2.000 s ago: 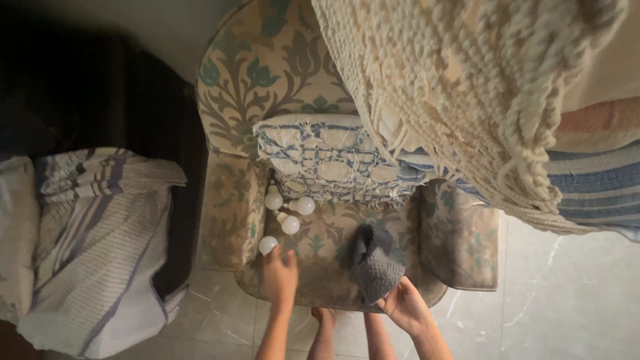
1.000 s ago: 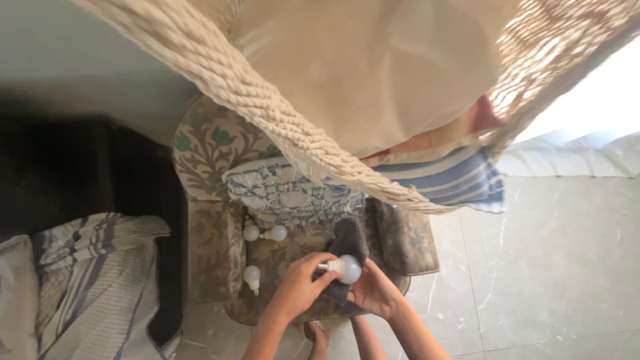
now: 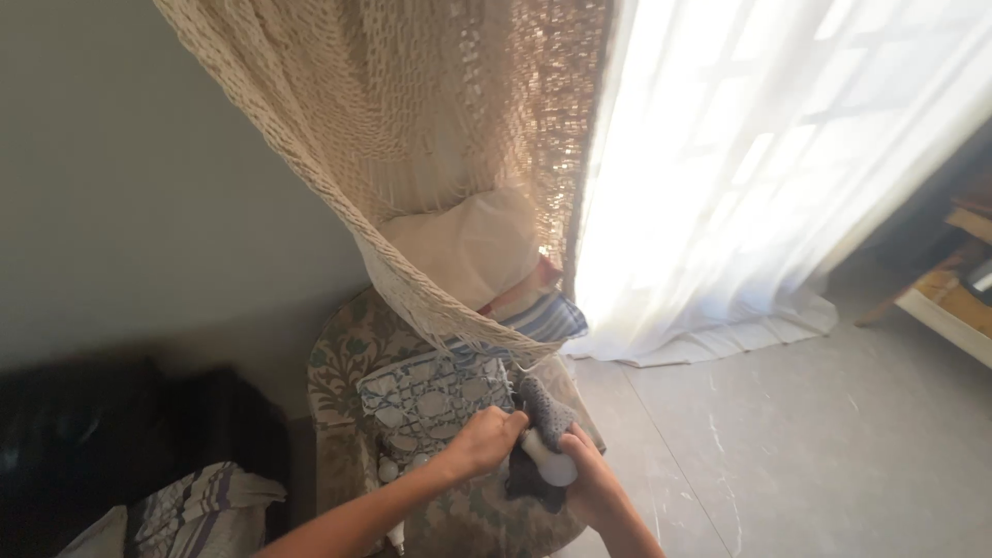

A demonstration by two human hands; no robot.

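Note:
A white light bulb [image 3: 552,463] lies against my right hand [image 3: 593,480], its round end toward the palm. The same hand grips a grey knitted cloth [image 3: 549,415], part of which hangs dark below the bulb. My left hand [image 3: 490,440] has its fingers closed at the cloth's left edge, by the bulb's base; what exactly it pinches is hard to tell. More bulbs [image 3: 388,469] rest on the seat of a floral upholstered armchair [image 3: 341,372], left of my hands, partly behind my left forearm. A blue and white fringed cushion [image 3: 434,399] leans on the chair's back.
A cream woven hammock [image 3: 310,163] hangs over the chair, with a pale pillow [image 3: 465,244] and a blue striped cushion [image 3: 542,318] in it. White curtains [image 3: 697,194] reach the tiled floor [image 3: 682,418] at right. A striped cloth [image 3: 209,504] lies on dark furniture at lower left.
My left hand took a bulb from the seat and brought it to the cloth in my right hand. Both hands now work close together at bulb and cloth. The view has swung up and right.

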